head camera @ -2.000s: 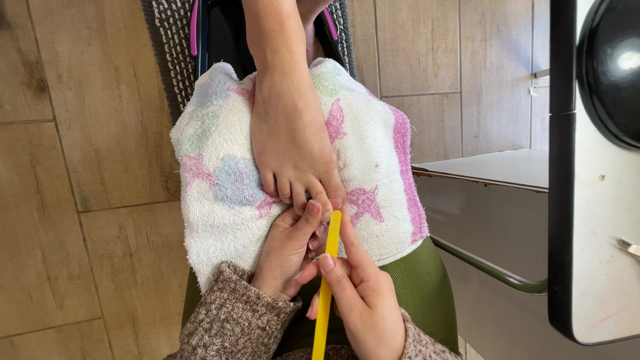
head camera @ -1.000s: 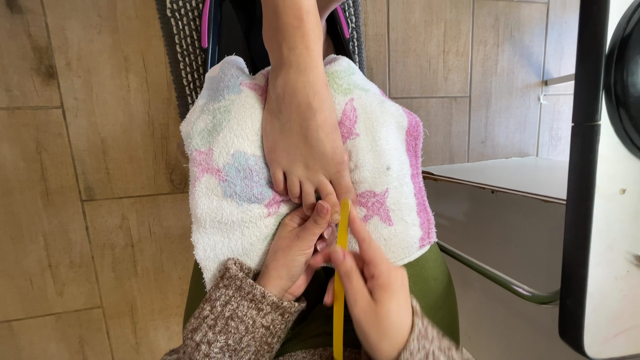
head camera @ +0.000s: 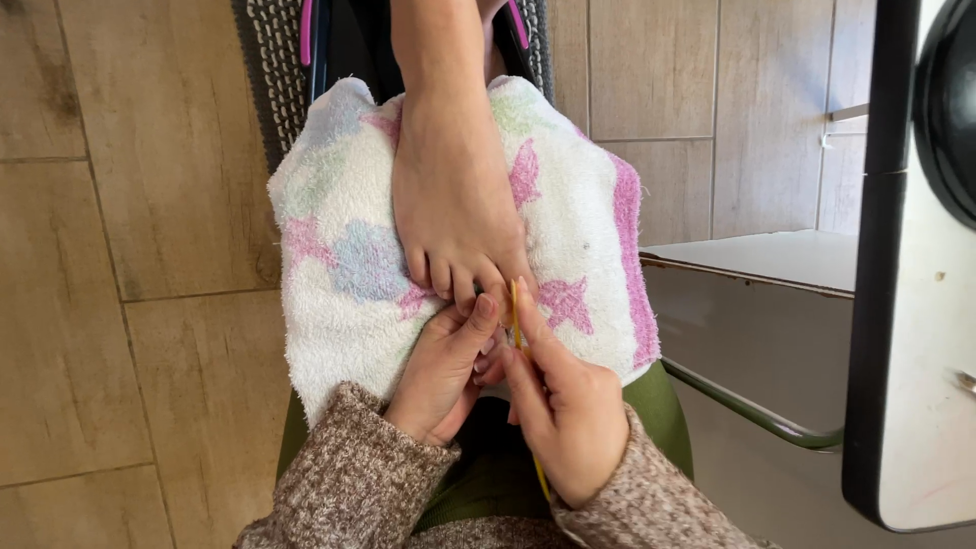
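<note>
Another person's bare foot (head camera: 457,198) rests on a white terry towel (head camera: 328,335) with pink, blue and green shapes, spread over my lap. My left hand (head camera: 442,362) is shut on the toes near the big toe, with the thumb on top and the other fingers partly hidden below. In my right hand (head camera: 568,404) is a thin yellow nail file (head camera: 516,316), seen edge-on and upright between the second toe's side and the big toe. My right index fingertip lies along it by the big toe. The file's lower end shows beneath my right palm.
At the right stands a white table (head camera: 926,427) with a black edge and a round black object (head camera: 953,107). Below it are a white shelf (head camera: 762,255) and a green metal tube (head camera: 755,412). A woven mat (head camera: 271,76) lies on the wood-look tile floor (head camera: 191,152).
The yellow file has turned from showing its flat face to showing its narrow edge. My right hand has turned with it. My left hand keeps its hold on the toes.
</note>
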